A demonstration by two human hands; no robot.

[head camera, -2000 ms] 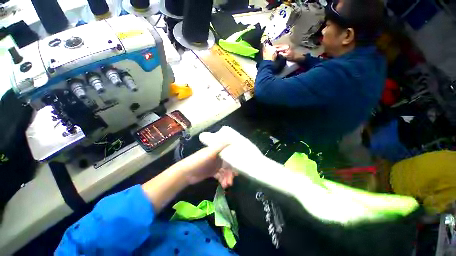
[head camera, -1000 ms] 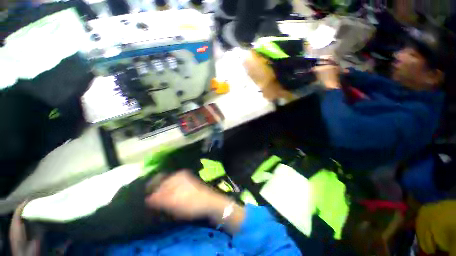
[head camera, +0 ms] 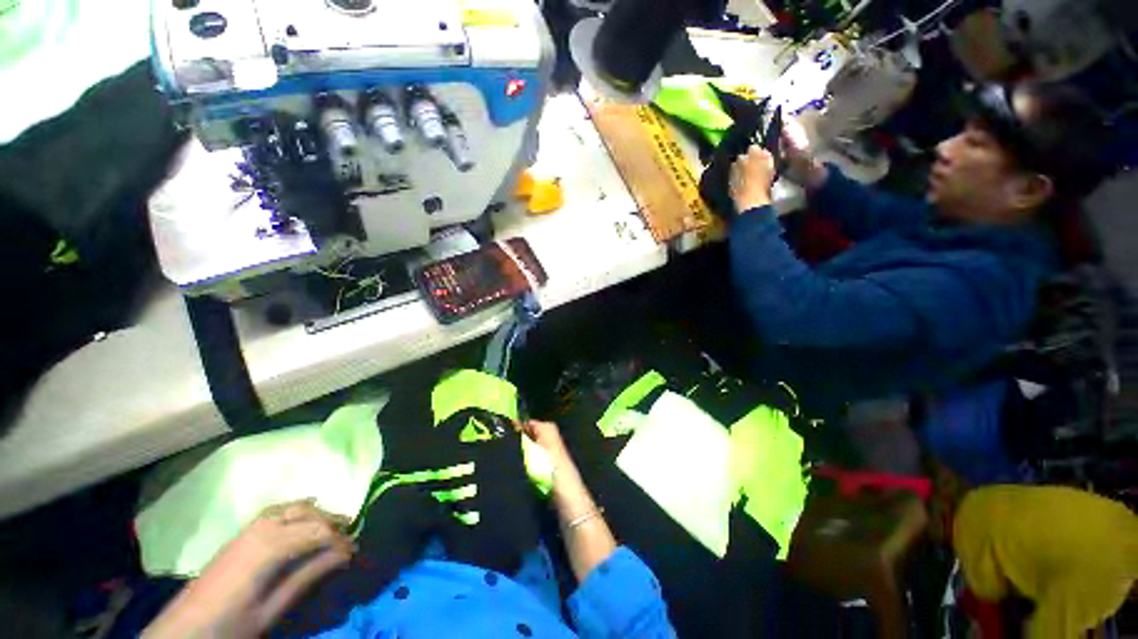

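A black garment (head camera: 418, 431) with lime stripes and a pale lime panel (head camera: 256, 481) lies spread over my lap, below the table edge. My left hand (head camera: 281, 556), at the lower left, has its fingertips at the seam between the pale panel and the black cloth; its thumb is not clear. My right hand (head camera: 547, 459), with a thin bracelet at the wrist, grips the garment's right edge by a lime part; its fingers are partly hidden. The overlock machine (head camera: 362, 137) stands above, with no hand at it.
A phone (head camera: 481, 278) lies at the table edge, a grey-blue tie (head camera: 510, 335) hanging beside it. A yellow object (head camera: 540, 192) sits near the machine. Black and lime pieces (head camera: 686, 462) are heaped at my right. A person in dark blue (head camera: 874, 281) works at a neighbouring machine. Black fabric (head camera: 75, 250) hangs left.
The black and lime garment has gone from the right side, across to the left, and now lies on my lap. Both hands are now at it. The view has shifted.
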